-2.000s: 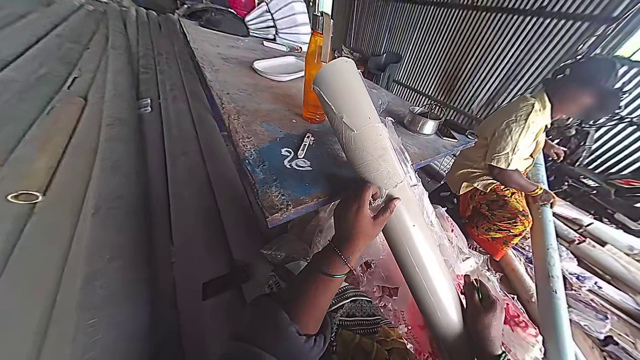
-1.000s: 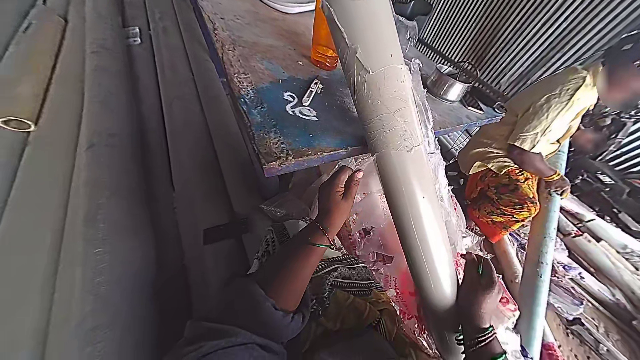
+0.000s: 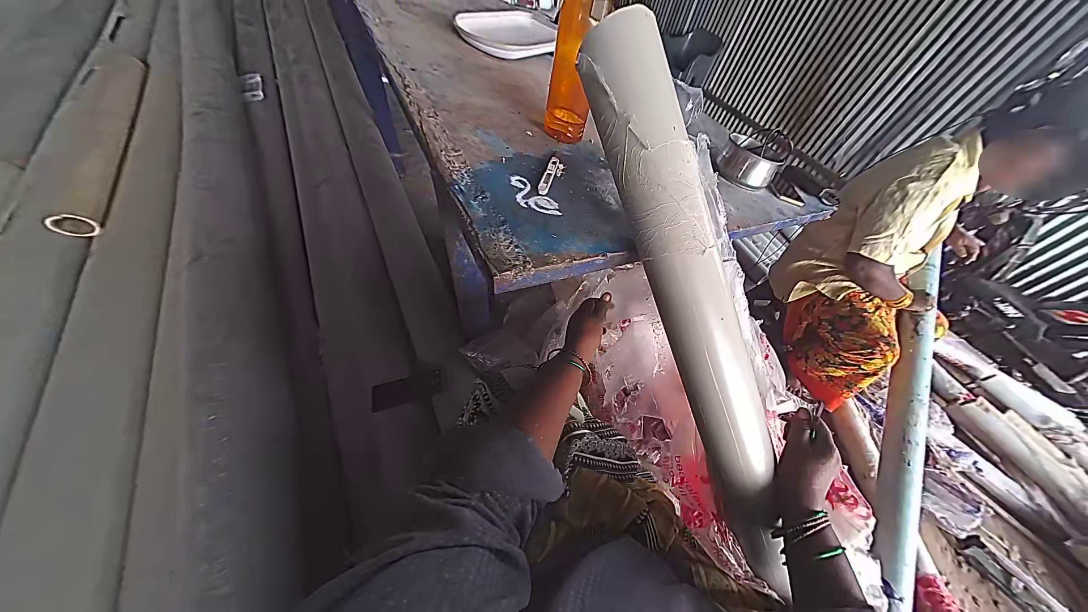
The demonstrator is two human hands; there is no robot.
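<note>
A long grey plastic pipe [image 3: 714, 340] slants from my lap up over the table's corner, with clear film wrapped around its upper part. My left hand [image 3: 590, 321] is left of the pipe, near crumpled clear plastic wrapping [image 3: 633, 374] with red print; whether its fingers pinch the film is unclear. My right hand [image 3: 806, 459] is at the pipe's lower right side, its fingers closed around a small, thin tool that I cannot identify. Patterned cloth [image 3: 608, 450] lies beneath the wrapping.
The worn table [image 3: 578, 263] bears an orange bottle [image 3: 568, 85], a white tray [image 3: 506, 34], a nail clipper [image 3: 550, 174] and a metal pot [image 3: 752, 160]. Large pipes [image 3: 229, 340] lie at left. At right a person [image 3: 875, 221] holds a pale blue pipe [image 3: 908, 425]; more pipes lie beyond.
My left hand, which was against the pipe two seconds ago, is now off it to the left. The person at right has leaned farther forward. The view has shifted somewhat.
</note>
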